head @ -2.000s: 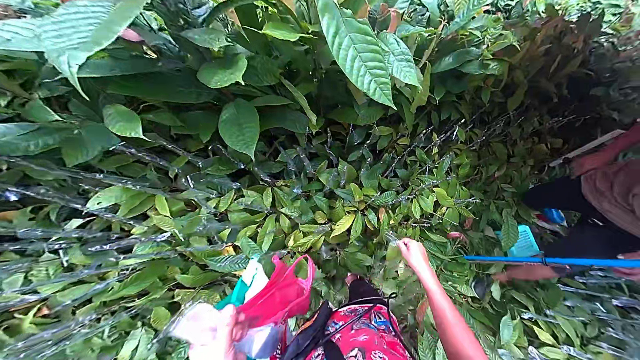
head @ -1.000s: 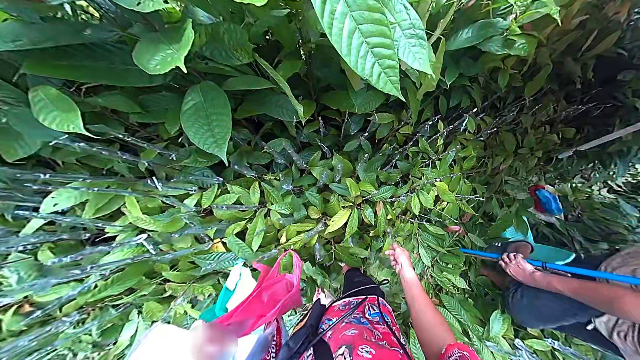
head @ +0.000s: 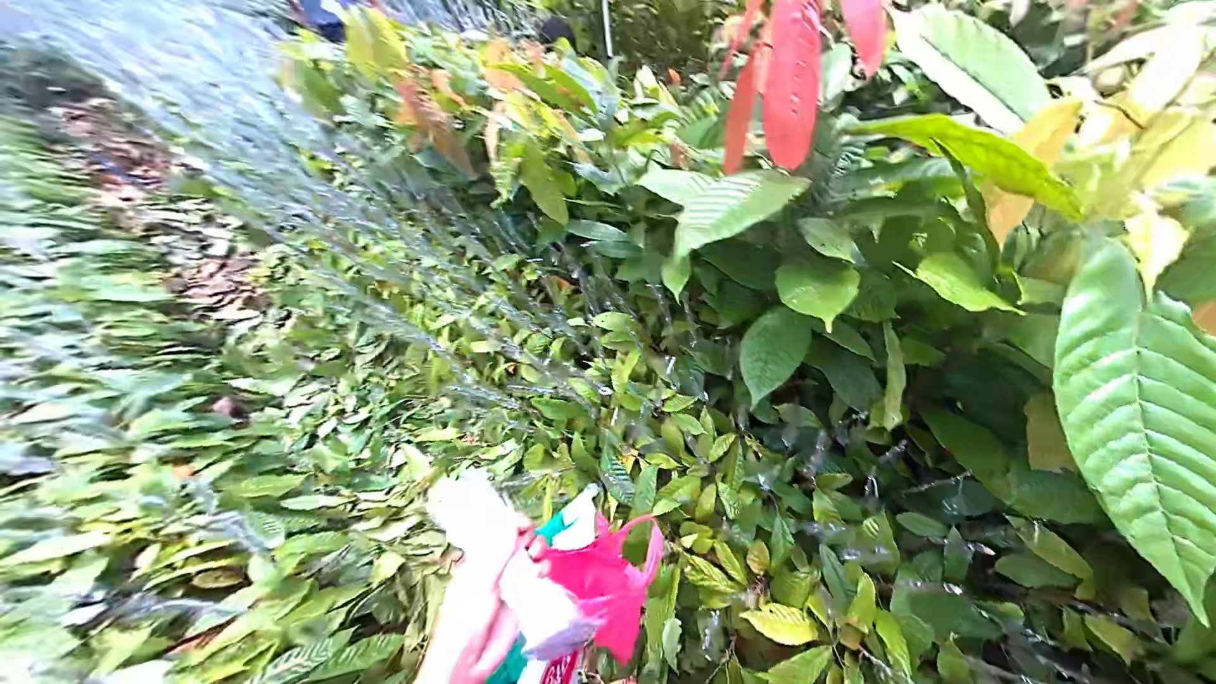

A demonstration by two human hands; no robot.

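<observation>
Low in the head view, my left hand [head: 489,627] is closed around a bundle of plastic bags: a pink plastic bag [head: 608,581] with its handle loop sticking up, a white bag [head: 546,603] and green material [head: 508,662] beneath. Glare and blur hide most of the fingers. Just right of the bundle, small leafy seedlings [head: 708,570] stand close together. My right hand is out of view.
Large green leaves [head: 1140,408] hang close on the right, with red young leaves [head: 790,85] at the top. Dry brown leaf litter [head: 204,247] forms a strip at the left between beds of low plants.
The view has swung strongly to the left. My right hand and the other person with the blue pole have left the picture. The bags remain in my left hand.
</observation>
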